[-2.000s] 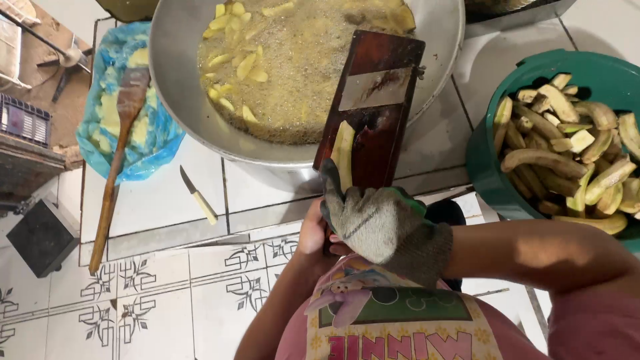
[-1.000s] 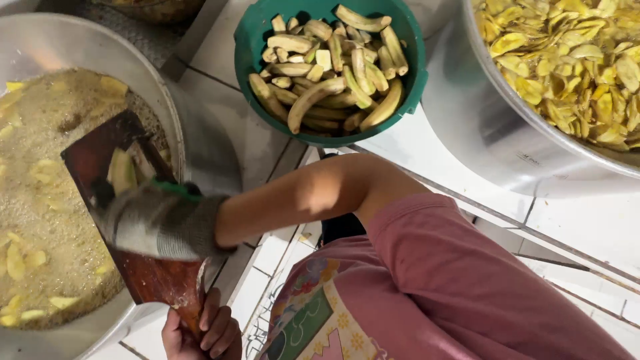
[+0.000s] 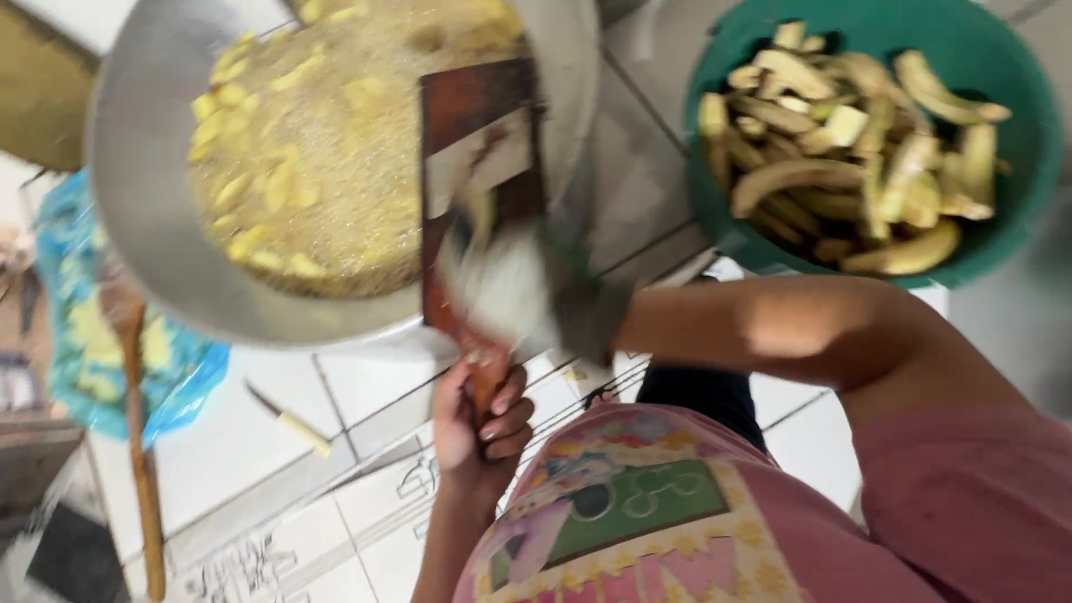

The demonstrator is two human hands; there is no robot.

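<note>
My left hand grips the handle of a wooden slicer board with a metal blade plate, held over a wide metal pan. Yellow slices float in the bubbling, foamy oil in it. Over the lower half of the board lies my gloved right hand, blurred, pressing a peeled plantain of which only part shows. At the right, a green plastic basin holds many peeled plantains.
A knife lies on the white tiled counter. Left of it, a long wooden spatula rests across a blue plastic bag with yellowish contents. A dark round vessel's edge shows at top left.
The view has swung back left from the large pot of yellow slices at the right one second ago. Both hands stay at the slicer board throughout.
</note>
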